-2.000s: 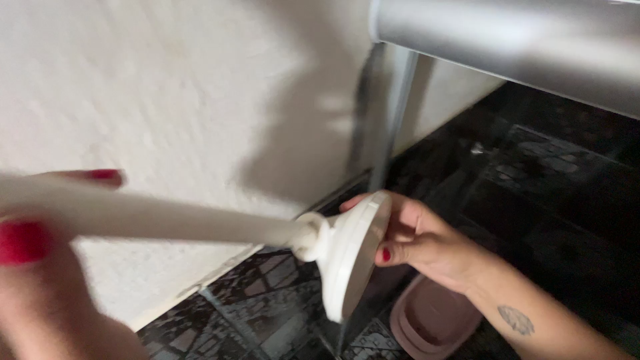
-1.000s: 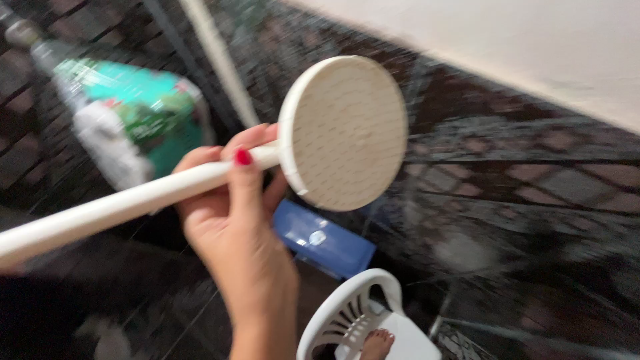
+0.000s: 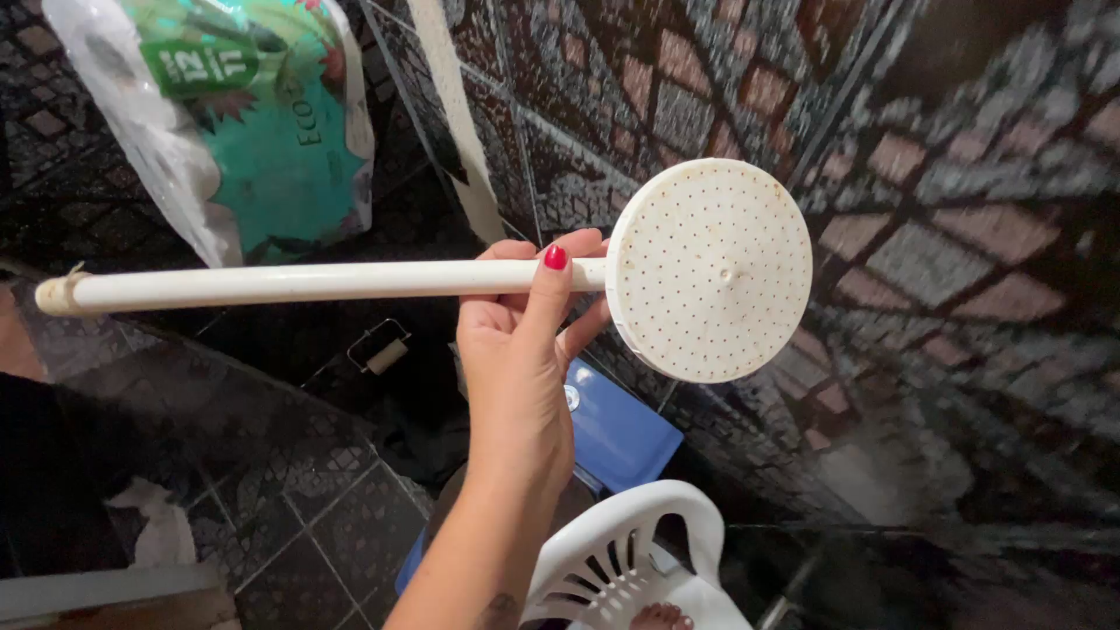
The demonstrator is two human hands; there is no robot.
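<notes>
A white plastic shower head (image 3: 713,271) with a round, perforated face shows its holes towards me. Its straight white pipe (image 3: 289,287) runs left, and its far end bears a yellowish fitting (image 3: 59,294). My right hand (image 3: 534,350), with red nails and a tattoo on the forearm, is closed round the pipe just beside the head. The thumb lies over the front of the pipe, while the fingers pass behind it. My left hand cannot be made out; only an unclear patch of skin shows at the left edge.
A plastic-wrapped pack of paper rolls (image 3: 280,149) lies at upper left. Below the hand are a blue object (image 3: 617,429) and a white plastic chair (image 3: 700,516) with a bare foot (image 3: 661,617) on it. A wire holder with a roller (image 3: 383,354) lies by dark patterned tiles.
Two seconds ago my left hand was on the pipe and my right hand touched the shower head; now my right hand grips the pipe. The view has swung to another part of the room.
</notes>
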